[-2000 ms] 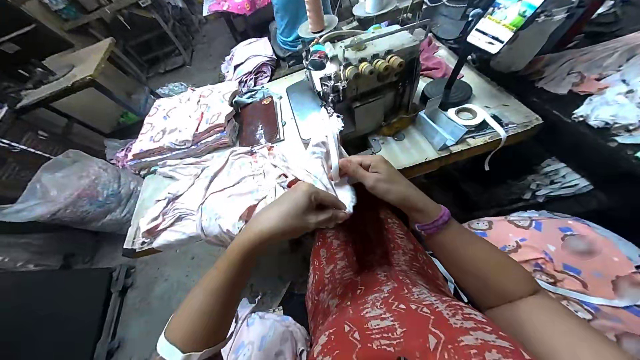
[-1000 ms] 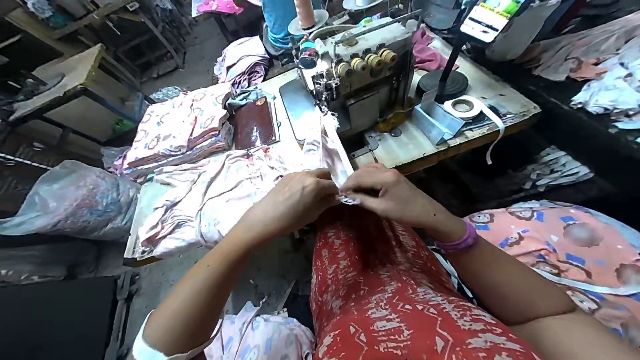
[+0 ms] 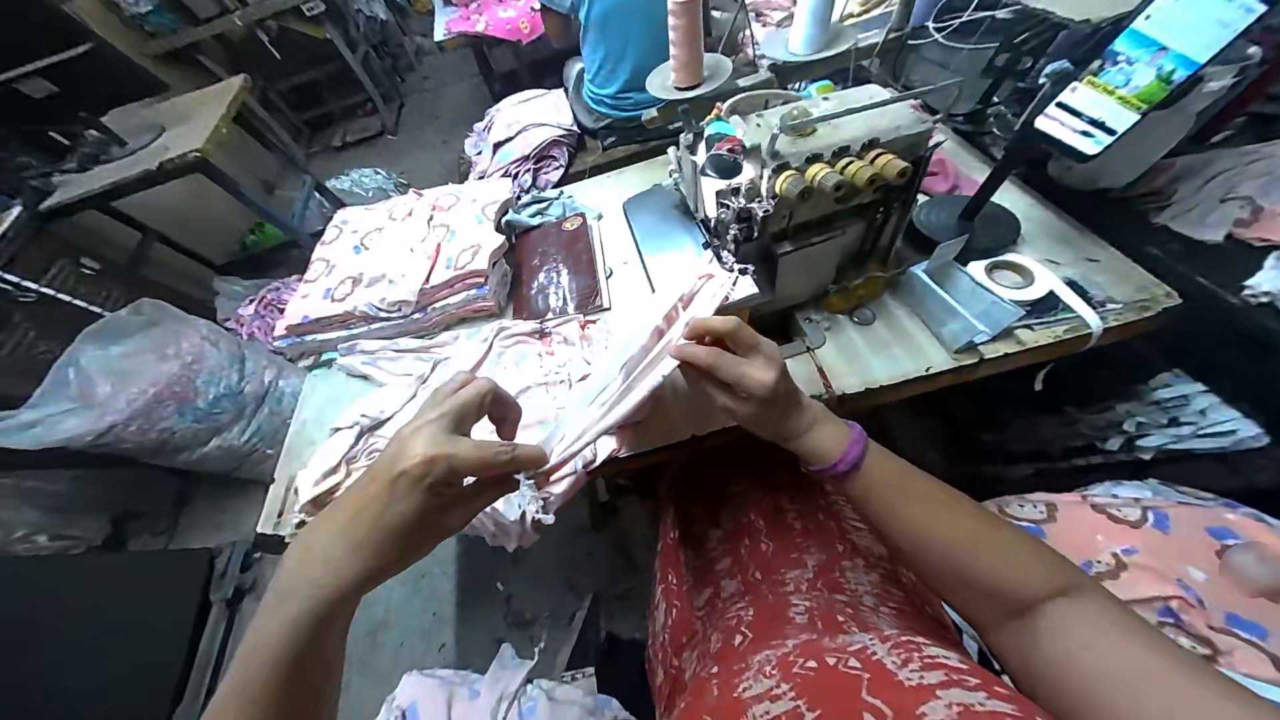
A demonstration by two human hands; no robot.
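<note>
Between my hands a pale pink-and-white printed fabric piece [image 3: 640, 360] is stretched at a slant, its far end near the needle area of an overlock sewing machine [image 3: 810, 190]. My left hand [image 3: 450, 460] pinches its lower left edge between thumb and finger, beside some frayed white threads. Higher up, my right hand [image 3: 740, 375], with a purple band at the wrist, grips the fabric's right side just in front of the machine. More crumpled printed fabric [image 3: 400, 410] lies on the table to the left, partly behind my left hand.
Folded printed fabric [image 3: 390, 260] is stacked beside a dark red booklet [image 3: 558, 265]. Right of the machine are a metal bracket [image 3: 955, 305], a roll of white tape [image 3: 1010, 278] and a phone on a stand [image 3: 1150, 70]. A stuffed plastic bag [image 3: 170, 390] stands left. A person [image 3: 615, 60] sits beyond.
My hands were close together over my lap; now they are apart, the left farther left and the right up toward the machine, with the fabric spread between them.
</note>
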